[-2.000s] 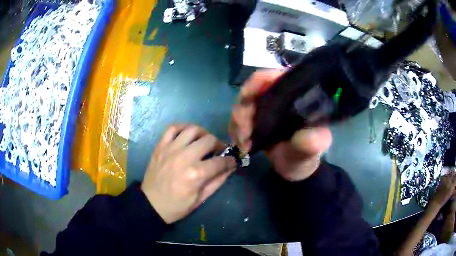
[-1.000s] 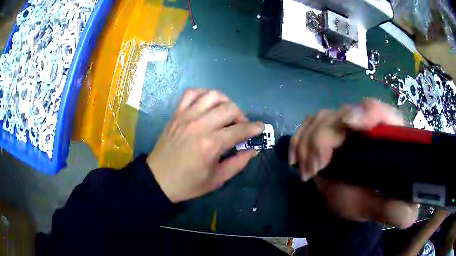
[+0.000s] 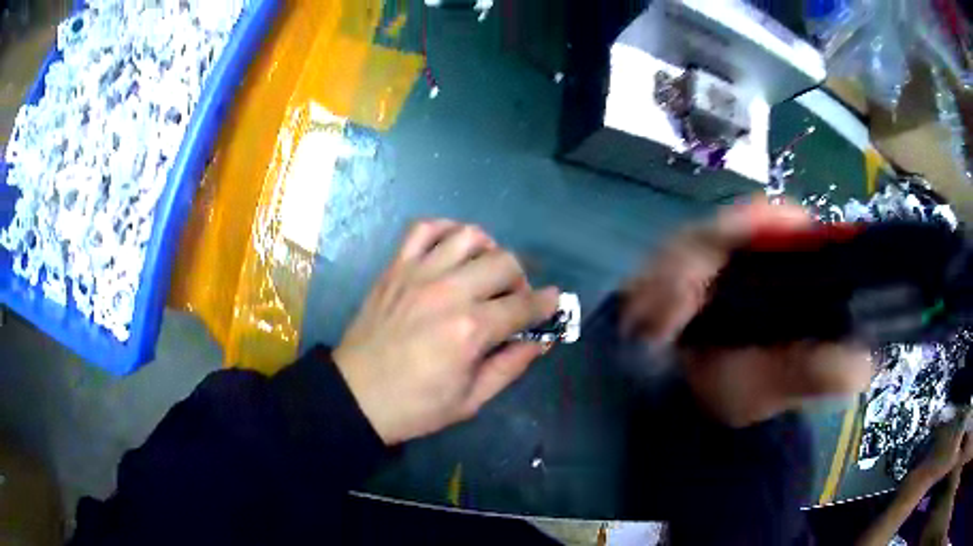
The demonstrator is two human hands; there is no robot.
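My left hand [image 3: 443, 331] is at the centre of the dark green mat, its fingertips pinching a small white plastic bracket [image 3: 569, 318]. The bracket's right end sticks out past the fingers; the rest is hidden under them. A dark part shows at the fingertips, too small to make out. My right hand [image 3: 736, 320], blurred, is right of the bracket and grips the black electric screwdriver [image 3: 843, 283], which has a red section on top. The driver's blurred front end points left at the bracket, with a gap between them.
A blue tray [image 3: 203, 160] heaped with white brackets is at the left, beside orange-yellow tape [image 3: 261, 139]. A white and black screw feeder [image 3: 667, 107] stands at the back. A pile of ring boards [image 3: 907, 400] is at the right. Another person's arm [image 3: 923, 480] shows at lower right.
Since two seconds ago the driver has moved off the bracket to the right and turned to point left. In the last second the hands have changed little; the view has shifted slightly.
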